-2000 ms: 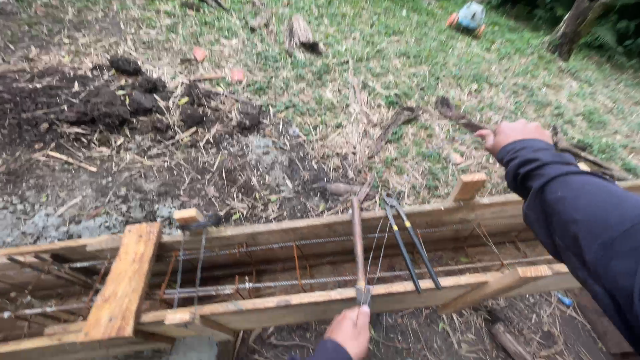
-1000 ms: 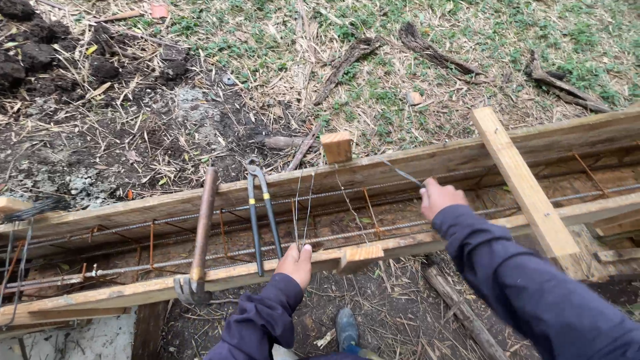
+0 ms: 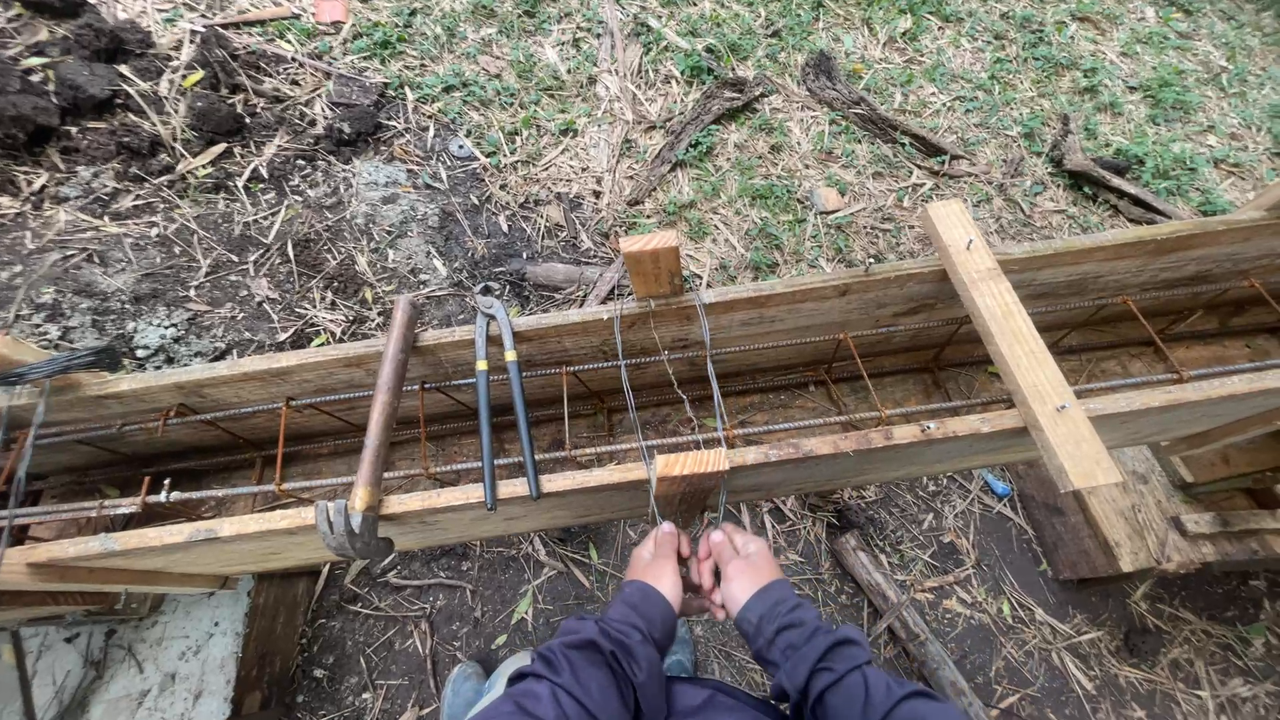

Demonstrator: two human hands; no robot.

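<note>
Both hands are close together on the near side of the wooden formwork. My left hand (image 3: 660,568) pinches the left strands of tie wire (image 3: 630,400), and my right hand (image 3: 736,570) holds the right strands (image 3: 712,380). The wires span the trench form between a far wooden stake (image 3: 653,264) and a near wooden stake (image 3: 690,475), just above my hands. Black-handled end-cutting nippers (image 3: 518,420) and a claw hammer (image 3: 383,410) lie across the form to the left, touched by neither hand.
Rebar (image 3: 560,455) with rusty stirrups runs inside the form boards (image 3: 850,300). A wooden crosspiece (image 3: 1020,340) bridges them at right. Black wire (image 3: 60,365) lies at far left. A log (image 3: 905,620) is on the ground near my boots (image 3: 465,690).
My right hand has come in from the right to beside my left hand. Both hands are now below the near stake with the wires. The view has shifted.
</note>
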